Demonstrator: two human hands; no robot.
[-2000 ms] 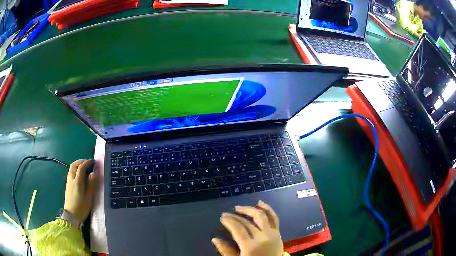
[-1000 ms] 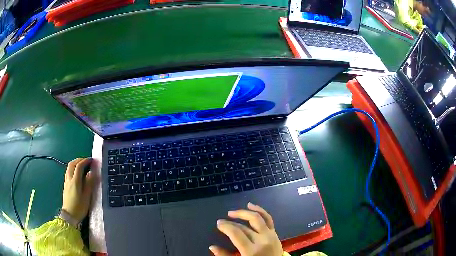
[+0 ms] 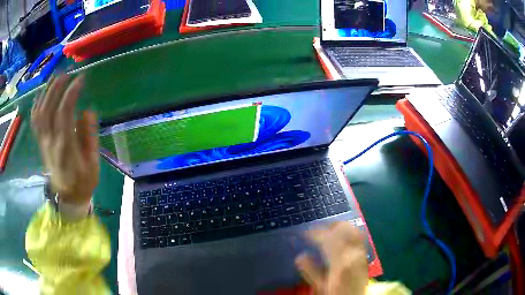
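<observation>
A dark grey laptop (image 3: 224,265) stands open in front of me on a red foam tray (image 3: 374,266) with a white sheet at its left side. Its screen (image 3: 339,109) shows a green window over blue swirl wallpaper. A blue network cable (image 3: 427,196) runs from its right side. My left hand (image 3: 68,138) is raised by the lid's left edge, blurred, fingers up and apart, holding nothing. My right hand (image 3: 339,259) is over the right part of the palm rest, strongly blurred; its finger shape and any touch cannot be told.
A dark laptop (image 3: 472,144) stands open on a red tray at the right. A silver laptop (image 3: 380,60) stands open at the back right. Stacked red trays (image 3: 115,34) and a tray with a dark panel (image 3: 221,12) lie at the back. A person's yellow sleeve (image 3: 471,16) shows at the top right.
My left hand has left the black cable area at the laptop's left side and risen beside the screen. My right hand has moved right. The view has shifted, and the laptop's lid sits at a different tilt.
</observation>
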